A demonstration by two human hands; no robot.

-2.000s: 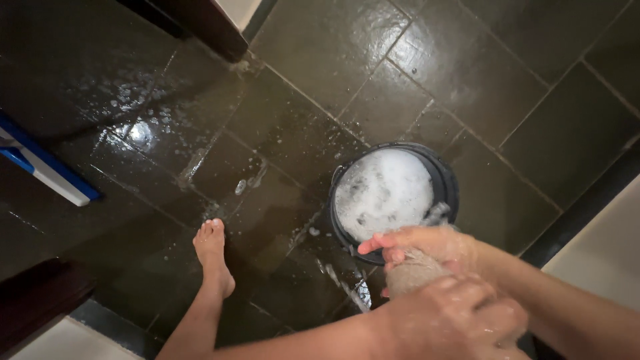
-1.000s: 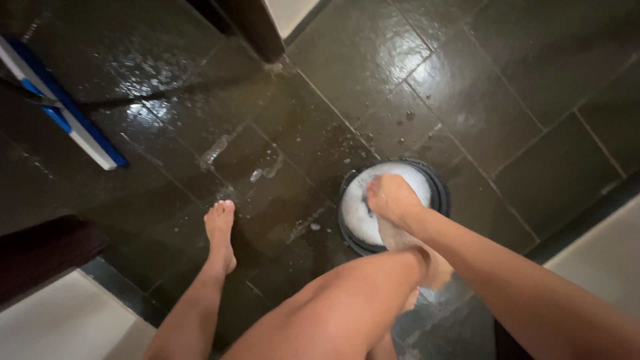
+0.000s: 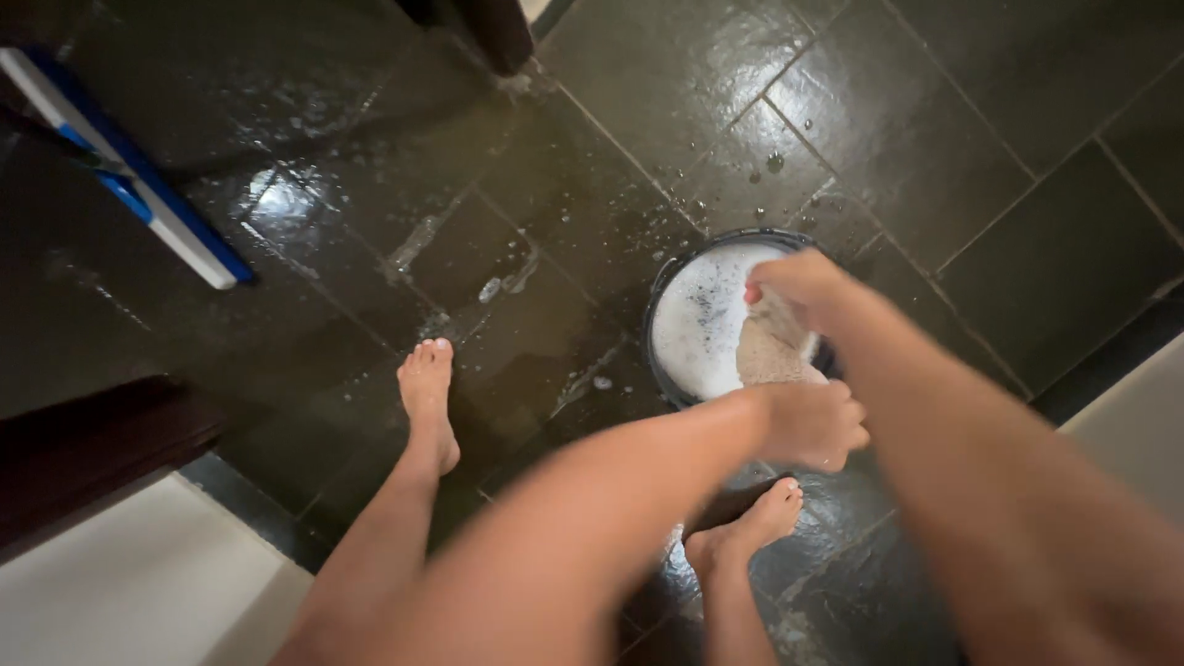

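A dark round bucket [image 3: 659, 370] of white, foamy water [image 3: 708, 319] stands on the wet floor. A wet beige cloth [image 3: 772, 347] is stretched between my two hands over its right part. My right hand [image 3: 797, 282] grips the upper end above the foam. Near the bucket's lower rim, my left hand [image 3: 814, 424] is closed on the lower end, knuckles to the right. Both hands are slightly blurred.
My bare feet [image 3: 427, 379] [image 3: 754, 523] are on the wet dark stone tiles [image 3: 546, 277], left of and below the bucket. A blue and white floor squeegee [image 3: 139, 185] lies at upper left. Dark wooden door frames [image 3: 504, 37] [image 3: 111, 444] and pale walls [image 3: 139, 573] edge the floor.
Two seconds ago my hands were together around the cloth at the bucket's lower right edge. Now they are apart, with the cloth spread between them over the bucket.
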